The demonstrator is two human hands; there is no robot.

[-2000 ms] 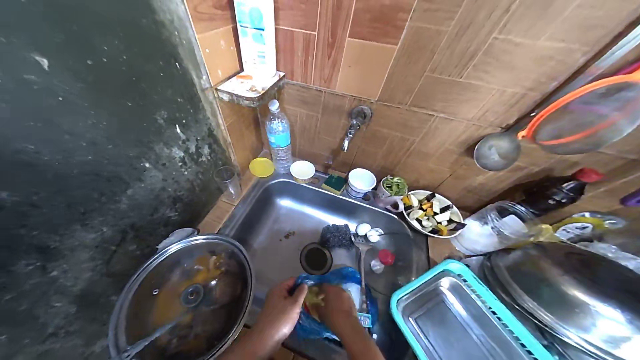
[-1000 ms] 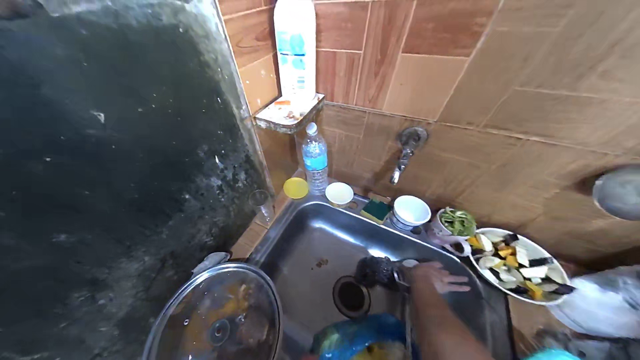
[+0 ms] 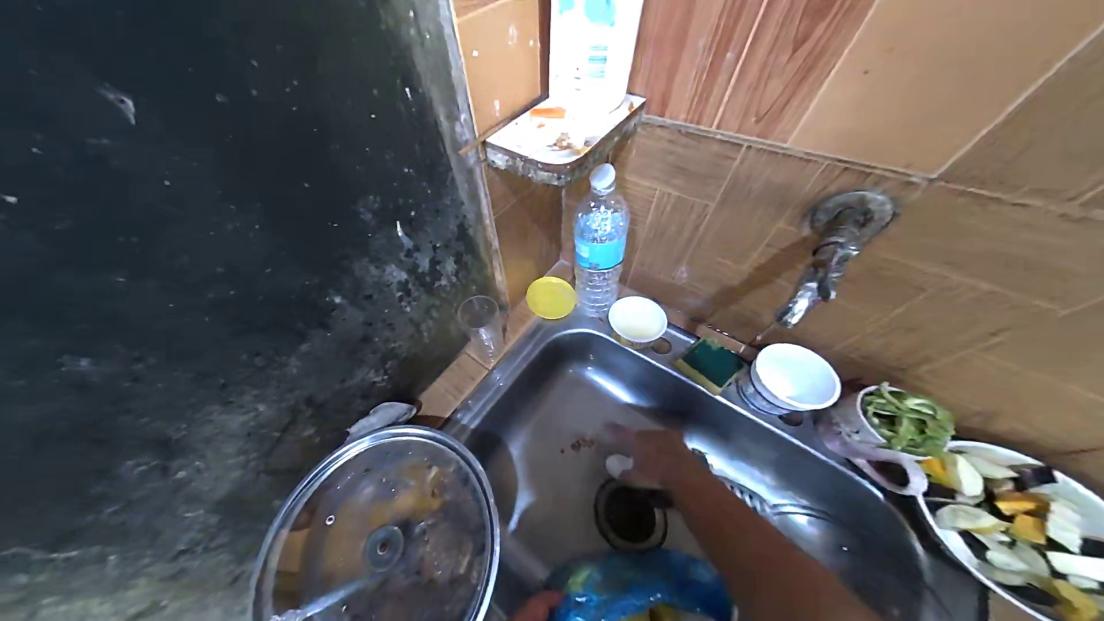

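Note:
Over the stainless steel sink, my right hand reaches left past the drain, its fingers blurred. A small white rounded piece, possibly eggshell, shows at its fingertips; whether they grip it is unclear. At the bottom edge, only the fingers of my left hand show, closed at the left side of a blue plastic bag. Yellowish pieces show in the bag, which lies just below the drain. A dark scrubber is largely hidden by my right hand and forearm.
A lidded pot stands left of the sink. Along the back rim are a plastic bottle, yellow lid, white cup, sponge and stacked white bowls. Cut vegetables fill a bowl at right, below the tap.
My right hand has left the blue bag, gone to the scrubber, then moved left above the drain. The view has moved closer to the sink.

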